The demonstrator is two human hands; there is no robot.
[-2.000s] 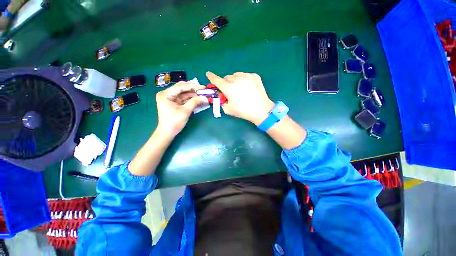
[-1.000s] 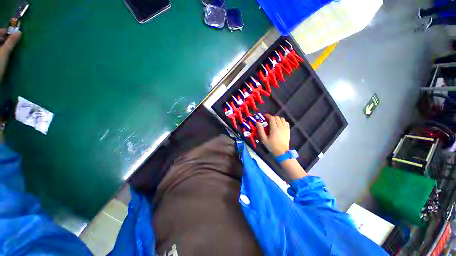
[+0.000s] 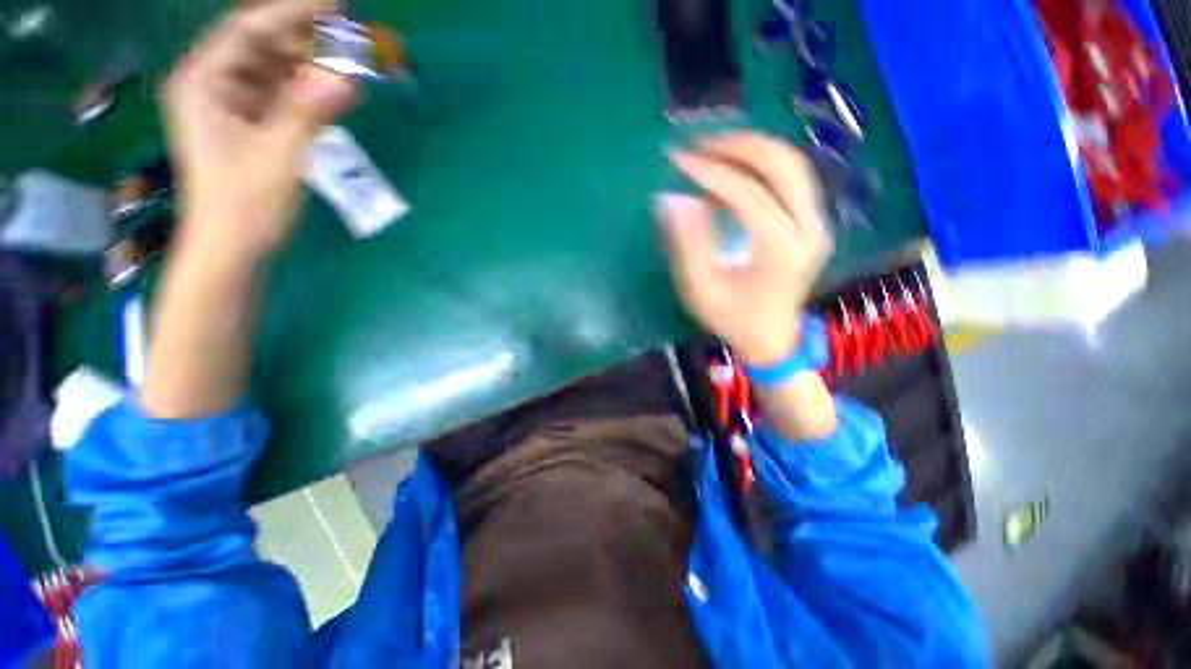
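The frame is blurred. My left hand (image 3: pixel 255 118) is at the upper left over the green bench and holds a display module (image 3: pixel 345 47), a small piece with a pale shiny face and an orange-brown end. My right hand (image 3: pixel 751 242) is above the bench's near edge at the right, fingers curved and apart, with nothing seen in it. A white wipe (image 3: pixel 353 182) lies on the bench just right of my left hand. Red clamps (image 3: pixel 882 324) stand in rows in the black tray (image 3: pixel 914 451) below and beside my right wrist.
A dark phone (image 3: pixel 699 52) and a cluster of dark watch pieces (image 3: pixel 829 111) lie at the upper right. A blue bin (image 3: pixel 980 144) with red clamps is beyond them. Blurred units, a whitish bottle (image 3: pixel 59 213) and a white stack (image 3: pixel 81 405) are at left.
My right hand has left the tray, where it was at a clamp, and is back over the bench. The view has swung back left, showing my left hand with the module more fully.
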